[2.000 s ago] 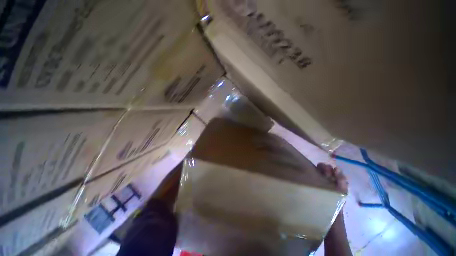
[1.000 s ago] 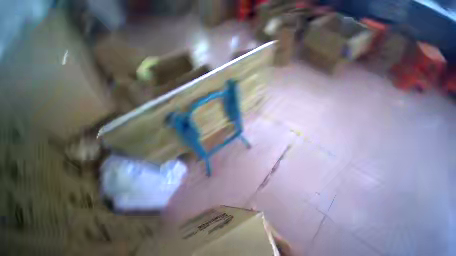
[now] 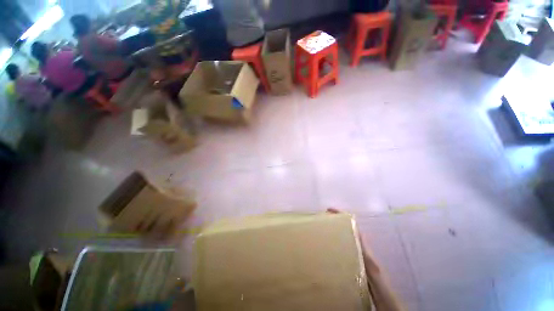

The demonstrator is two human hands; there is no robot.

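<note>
A closed brown carton [image 3: 279, 261] is held in front of me at the bottom centre, cut off by the lower edge. Clear tape shines along its right edge. My right hand [image 3: 369, 264] lies along the carton's right side, partly hidden by it, with a fingertip showing at the far edge. My left hand cannot be made out; the carton's lower left side is dark and blurred.
A pale-edged board [image 3: 124, 276] stands at lower left. Open cartons [image 3: 209, 91] and a tipped carton [image 3: 149, 209] are on the tiled floor. Red-orange stools [image 3: 317, 64] and seated people [image 3: 170, 33] line the back. A white-topped object [image 3: 528, 97] is at right.
The view has turned from stacked cartons and a blue frame to the open floor with stools and people. The held carton remains in front of me, now lower in view than two seconds ago.
</note>
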